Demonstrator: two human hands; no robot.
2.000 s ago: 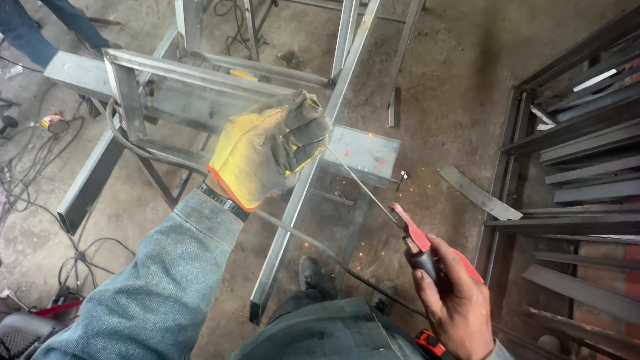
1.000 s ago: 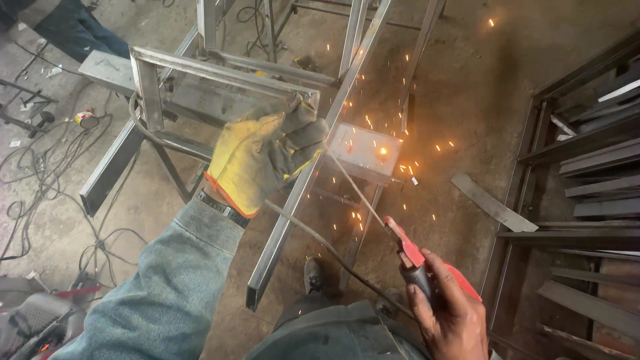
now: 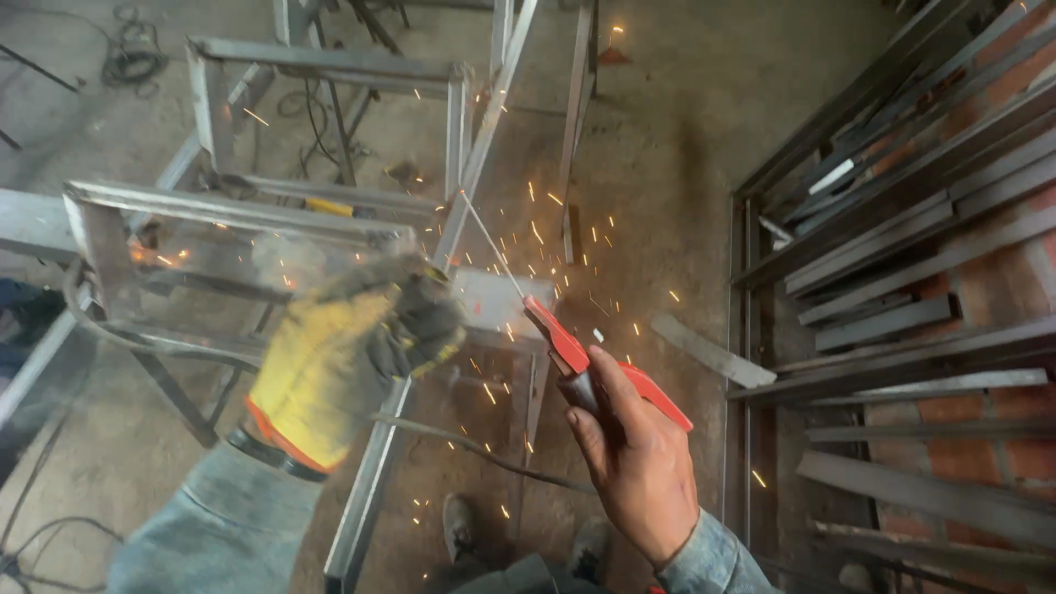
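My right hand (image 3: pixel 639 450), bare, grips a red welding electrode holder (image 3: pixel 561 334). A thin welding electrode (image 3: pixel 493 241) runs up and left from its jaws to a long steel bar (image 3: pixel 487 140). My left hand (image 3: pixel 355 355), in a yellow and grey work glove, has its fingers curled at the near right corner of a rectangular steel frame (image 3: pixel 239 206); the glove hides whether it grips the metal. A second rectangular steel frame (image 3: pixel 330 58) lies beyond. Sparks scatter to the right of the electrode, and smoke drifts over the near frame.
A rack with metal bars (image 3: pixel 874 309) stands at the right, before brickwork. A flat metal strip (image 3: pixel 714 351) lies on the floor beside it. A cable (image 3: pixel 487 454) crosses below my hands. Coiled cable (image 3: pixel 132 62) lies at the upper left. My shoes (image 3: pixel 459 521) are at the bottom.
The electrode tip, beside the glove earlier, is now farther up the bar and apart from the glove. The view has shifted, showing the second frame more fully.
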